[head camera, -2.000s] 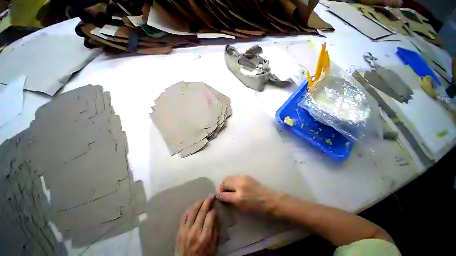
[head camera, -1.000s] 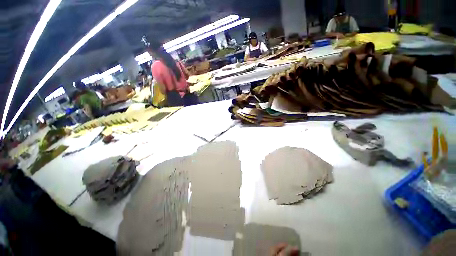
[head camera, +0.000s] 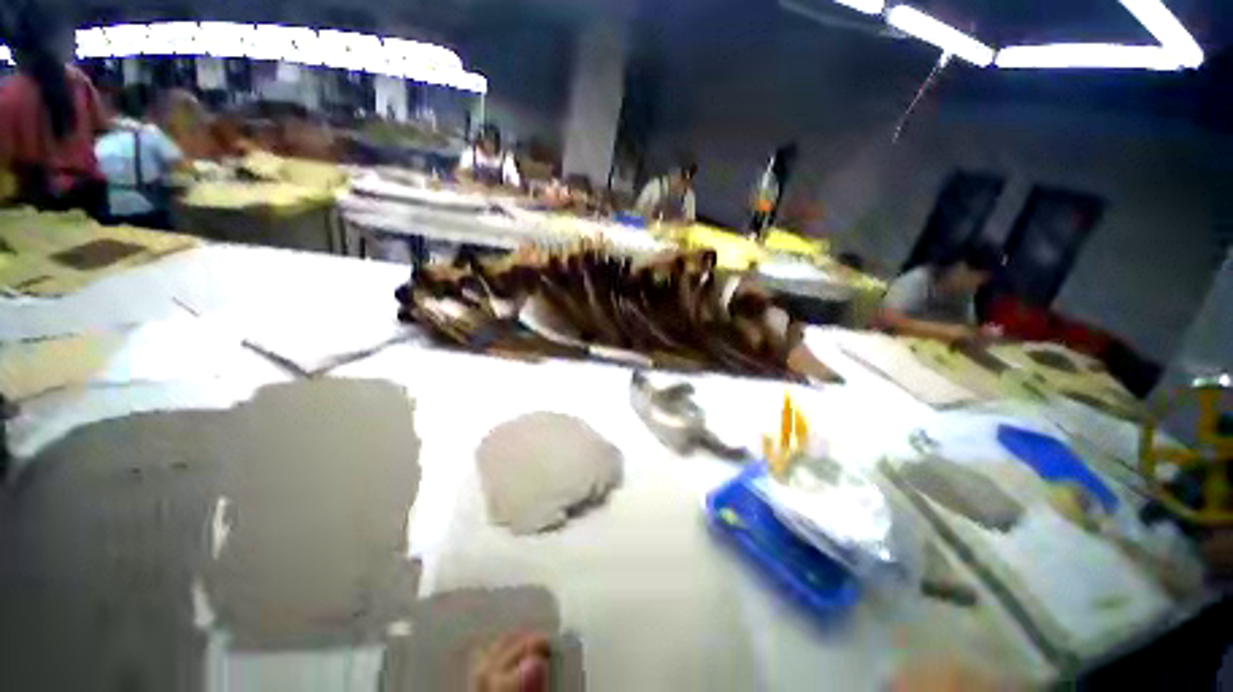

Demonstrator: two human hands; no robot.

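A grey-taupe cut panel (head camera: 440,625) lies at the bottom edge, cut off by it. Blurred fingers, seemingly of my left hand (head camera: 514,665), rest on or over its right part; the rest of that hand is below the picture, and its grip cannot be made out. A blurred skin-toned patch at the bottom right may be my right forearm; my right hand is out of the picture. A roundish pile of panels (head camera: 548,471) lies beyond. Wide overlapping rows of panels (head camera: 318,507) lie at left.
A blue tray (head camera: 778,548) with yellow-orange sticks (head camera: 788,435) and shiny film (head camera: 836,511) stands at right. A crumpled grey strip (head camera: 676,416) lies beyond. Brown leather parts (head camera: 609,304) line the table back. Grey strips lie at right. People sit or stand at farther tables.
The view has lifted, then swung right since one second ago, so the table things sit farther left. The tray is fully in view again. The fingers still show at the panel.
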